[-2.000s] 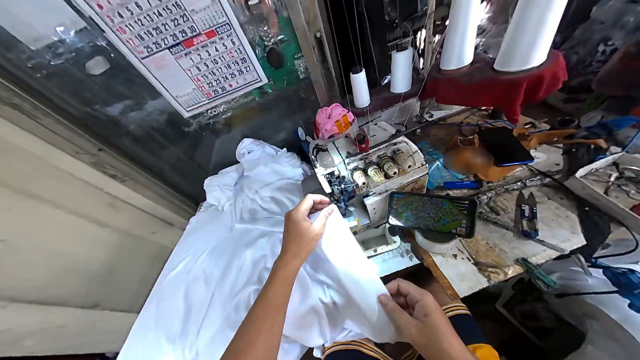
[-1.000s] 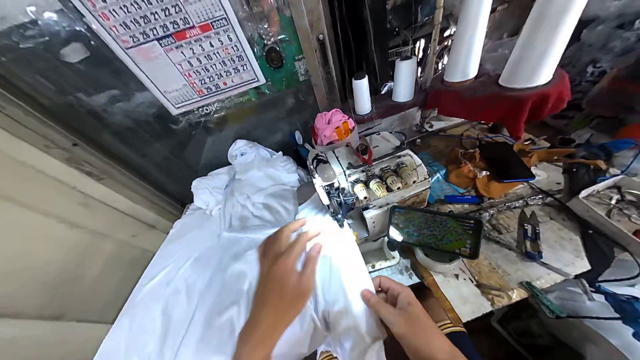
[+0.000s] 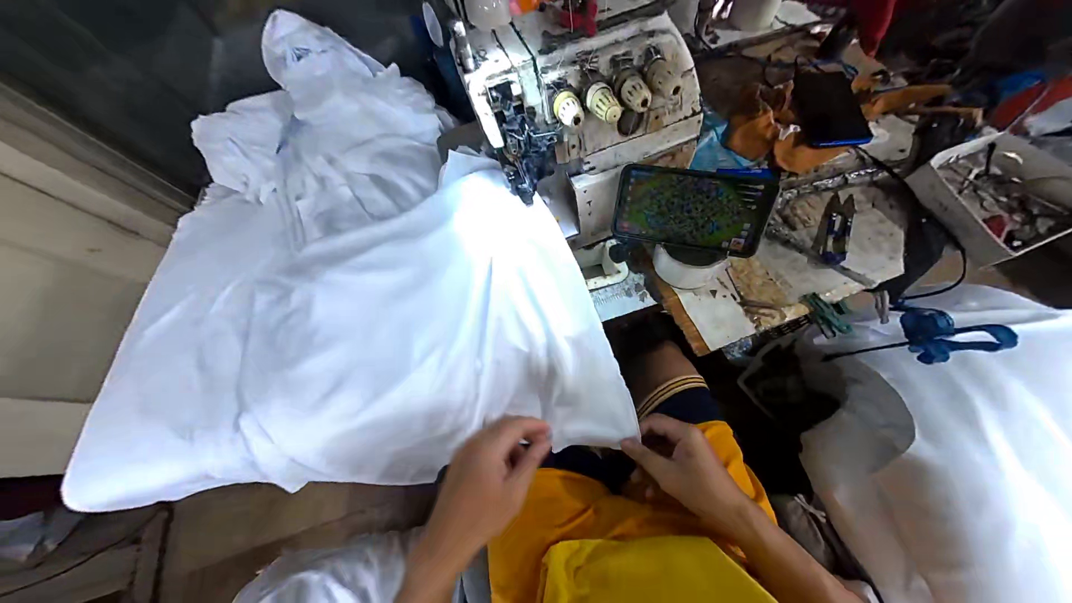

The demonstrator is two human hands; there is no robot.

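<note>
White fabric (image 3: 377,335) spreads over the work surface, its upper right edge under the needle and presser foot area of an overlock sewing machine (image 3: 636,126). My right hand (image 3: 691,469) pinches the fabric's lower right corner between thumb and fingers. Just left of it, my left hand (image 3: 494,469) is at the lower edge, thumb and forefinger close together; whether cloth is between them cannot be told. A lamp lights the cloth below the needle brightly. Both hands are above my lap, over yellow-orange clothing.
Right of the machine stands a phone (image 3: 695,209) on a round white holder. Thread snips (image 3: 836,228), a dark phone (image 3: 829,109) and a white box of small parts (image 3: 1001,197) lie farther right. A large white sack (image 3: 988,419) bulges at the lower right.
Both hands have moved down from near the machine to the fabric's lower edge. My left hand has left the cloth beside the needle. The view has tilted downward.
</note>
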